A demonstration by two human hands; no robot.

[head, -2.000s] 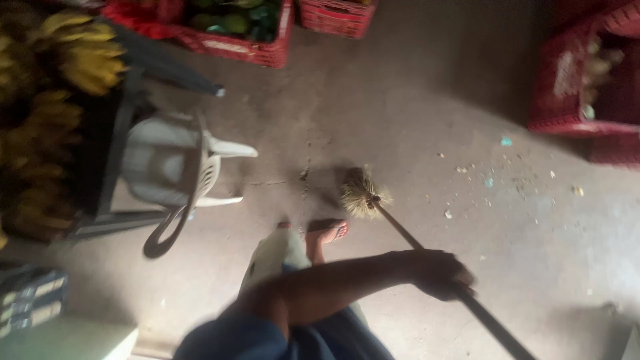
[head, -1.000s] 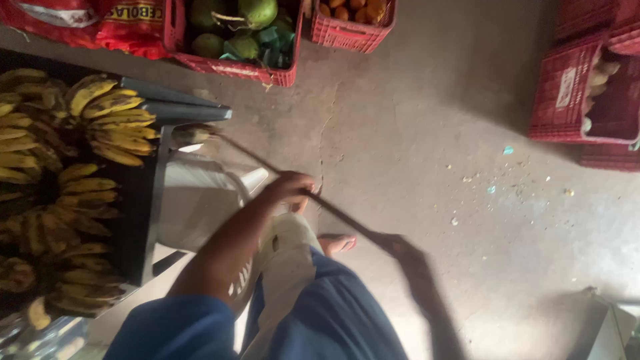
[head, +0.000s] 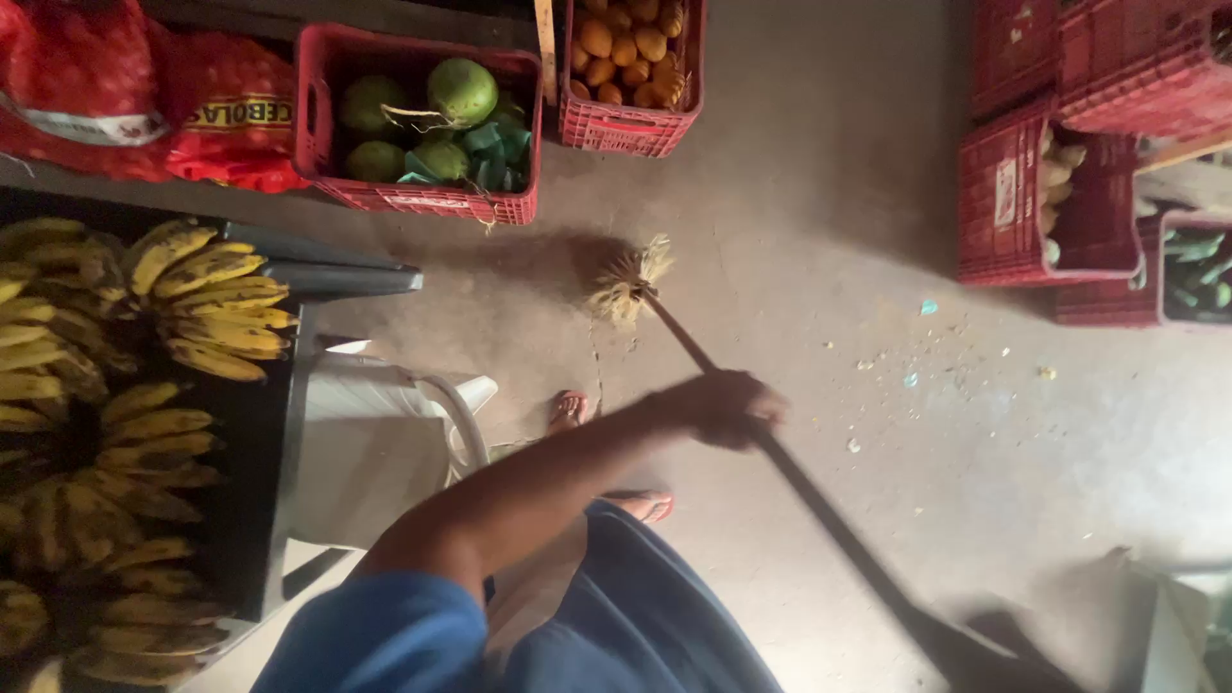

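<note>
My left hand is closed around the middle of a long broom handle. The handle slopes from the lower right up to a straw broom head, which is near the floor beyond my feet. At the lower right, dark and blurred, my right hand is around the upper part of the handle; its fingers cannot be made out. Small pale and bluish scraps of debris lie scattered on the concrete floor, right of the broom.
Bananas cover a dark table at left, beside a white plastic chair. Red crates hold green fruit and orange produce; red onion sacks lie nearby. More red crates stand at upper right.
A second ago the broom head was at the left by the chair and table; now it is on the floor right of the chair. My left hand has swung right with the handle.
</note>
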